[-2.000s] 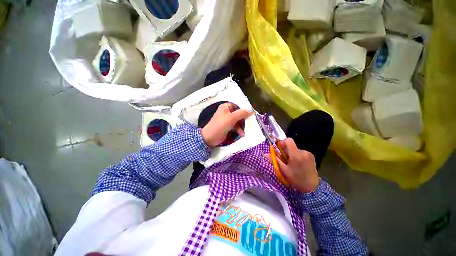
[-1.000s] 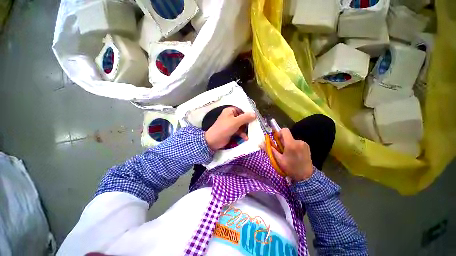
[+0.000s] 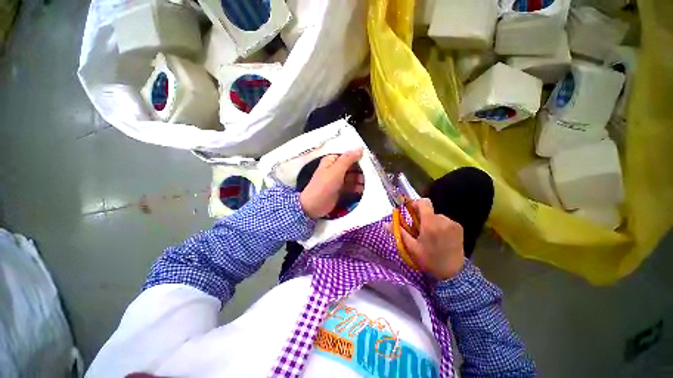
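Note:
A cream fabric block [image 3: 378, 193] rests over my lap, its face with the round dark blue and red emblem [image 3: 353, 193] turned up. My left hand [image 3: 329, 184] grips it at the emblem, with fingers over the round area. My right hand [image 3: 435, 240] holds the scissors by their orange handles [image 3: 401, 235] at the block's right edge. The slim blades point up and left along that edge; whether they are apart is too small to tell.
An open white sack [image 3: 173, 137] with blocks stands at the upper left. An open yellow sack [image 3: 472, 196] with several blocks fills the upper right. Another block [image 3: 221, 193] lies on the grey floor [image 3: 133, 244] below the white sack. White sacking [image 3: 33, 310] is at the lower left.
My left fingers have shifted from the block's right edge back and up over the emblem. My right hand with the scissors has moved slightly down from its position two seconds ago.

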